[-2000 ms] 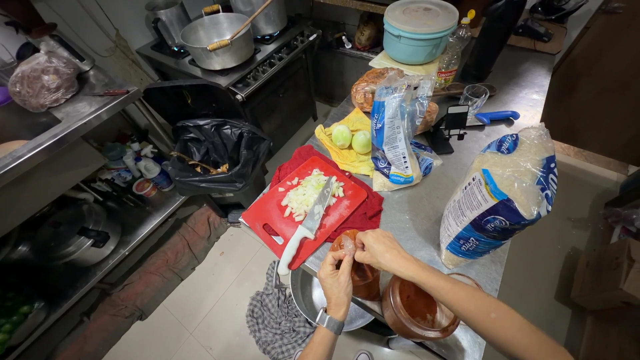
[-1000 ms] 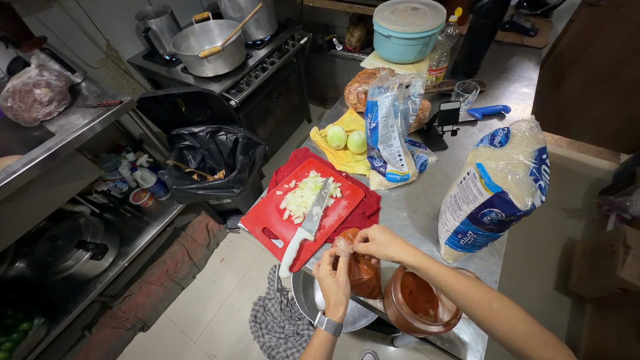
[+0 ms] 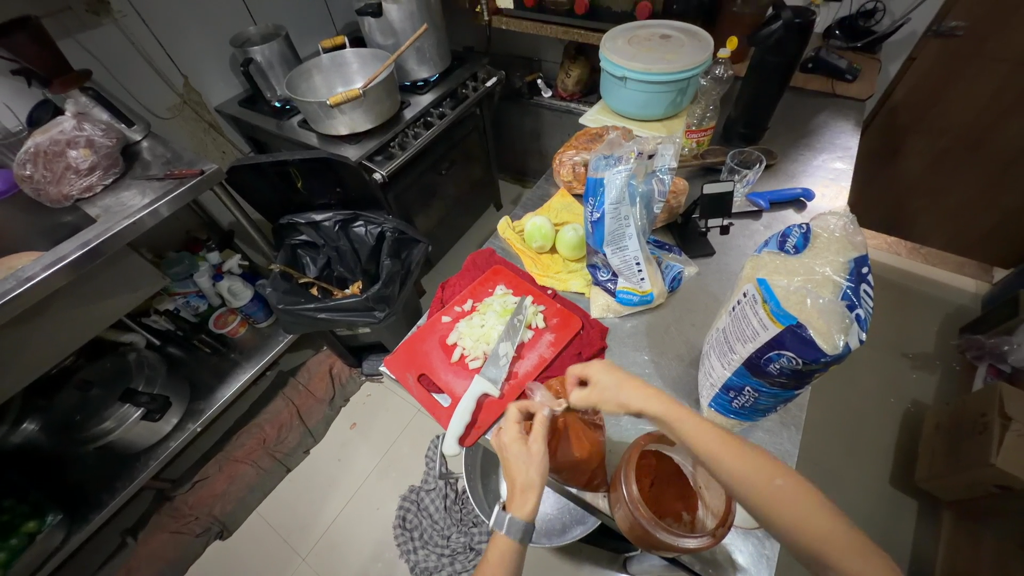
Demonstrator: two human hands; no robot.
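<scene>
My left hand [image 3: 524,448] and my right hand [image 3: 604,388] both pinch the gathered, twisted neck of a clear plastic bag of reddish-brown powder [image 3: 578,448]. The bag stands at the counter's edge beside an open jar [image 3: 632,480] with similar powder inside. Left of the bag, a red cutting board [image 3: 432,352] lies on a red cloth [image 3: 588,336]. Chopped onion [image 3: 480,324] is heaped on it, and a white-handled knife [image 3: 472,408] rests across the board with its blade over the onion. My fingertips partly hide the bag's neck.
A large bag of rice [image 3: 776,336] stands at the right. Two peeled onions [image 3: 554,238] sit on a yellow cloth [image 3: 560,274] beside an opened plastic bag [image 3: 624,232]. A metal bowl [image 3: 560,520] is below the counter edge. A blue-handled knife [image 3: 780,197] lies farther back.
My hands stay at the bag's neck. The fingers of my right hand have shifted slightly there. The board, knife and jar remain in place.
</scene>
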